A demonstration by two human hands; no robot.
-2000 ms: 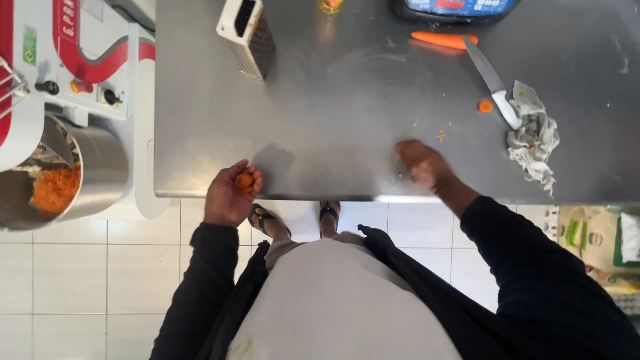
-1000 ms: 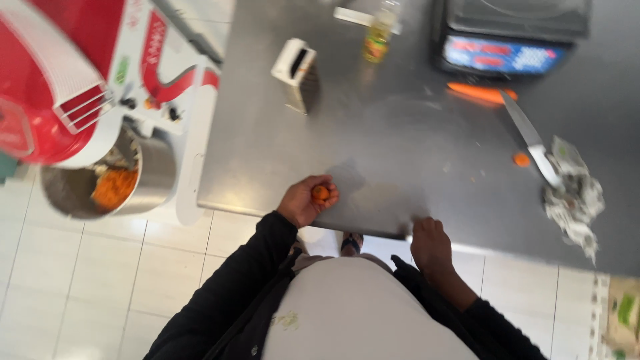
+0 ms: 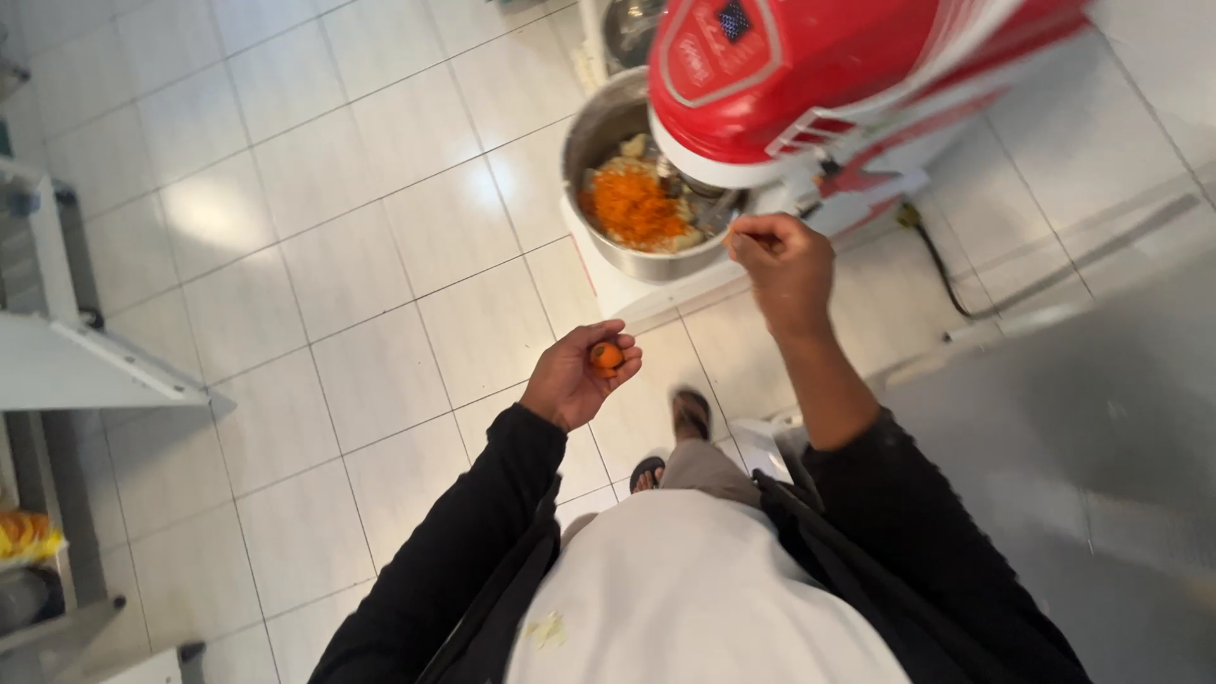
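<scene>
Carrot end pieces (image 3: pixel 605 356) rest in the palm of my left hand (image 3: pixel 584 372), its fingers loosely curled around them above the tiled floor. My right hand (image 3: pixel 784 271) is raised near the rim of the metal mixer bowl (image 3: pixel 651 264), its fingertips pinched together; whether something small is between them cannot be told. Inside the bowl lies a heap of grated carrot (image 3: pixel 632 204) over pale chunks. The red head of a stand mixer (image 3: pixel 750 85) covers the bowl's right side.
The steel table (image 3: pixel 1073 456) is at the lower right. A black power cable (image 3: pixel 936 261) lies on the floor beyond the mixer's white base. A white-framed rack (image 3: pixel 95 351) stands at the left. My feet in sandals are on floor tiles (image 3: pixel 418 342).
The view has swung left from the table to the mixer. My right hand has gone from the table's edge to beside the bowl. The carrot pieces stay in my left hand.
</scene>
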